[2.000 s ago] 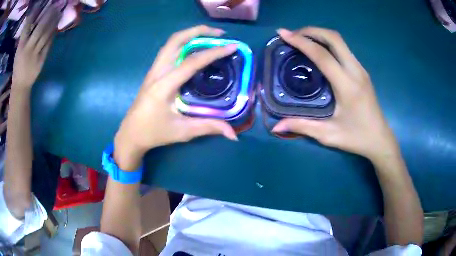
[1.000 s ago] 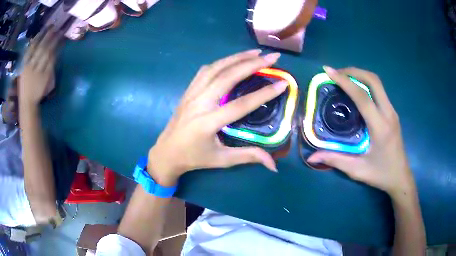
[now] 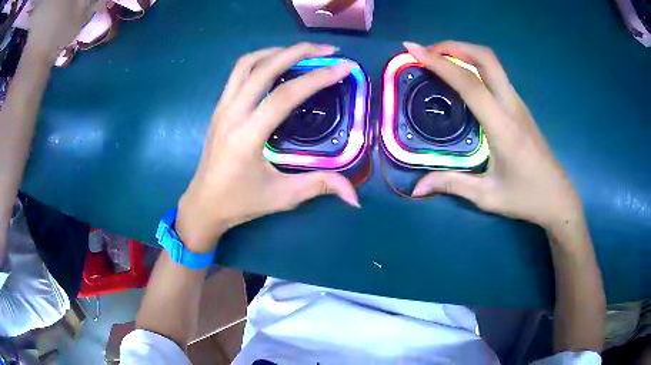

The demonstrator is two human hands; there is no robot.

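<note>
Two portable speakers stand side by side on the dark green mat (image 3: pixel 300 235), black driver faces up, a narrow gap between them. The left speaker (image 3: pixel 314 117) has its LED ring lit blue, purple, pink and green. The right speaker (image 3: pixel 437 107) has its ring lit pink, red, white and green. My left hand (image 3: pixel 250 135), with a blue wristband (image 3: pixel 182 246), grips the left speaker, fingers over its top edge and thumb at its lower side. My right hand (image 3: pixel 510 146) grips the right speaker the same way. The fingers hide parts of both rings.
A pink speaker (image 3: pixel 334 14) lies beyond, cut by the top edge. More pink units (image 3: pixel 96 25) are at the upper left, beside another person's arm (image 3: pixel 25 107). Another unit (image 3: pixel 634 21) is at the upper right. A red stool (image 3: pixel 114 267) and cardboard box (image 3: pixel 218 306) are below.
The right speaker's ring was dark two seconds ago and is lit now. Both rings' colours have changed. The view shifted and came back; both hands still hold the speakers. The other person's arm has moved.
</note>
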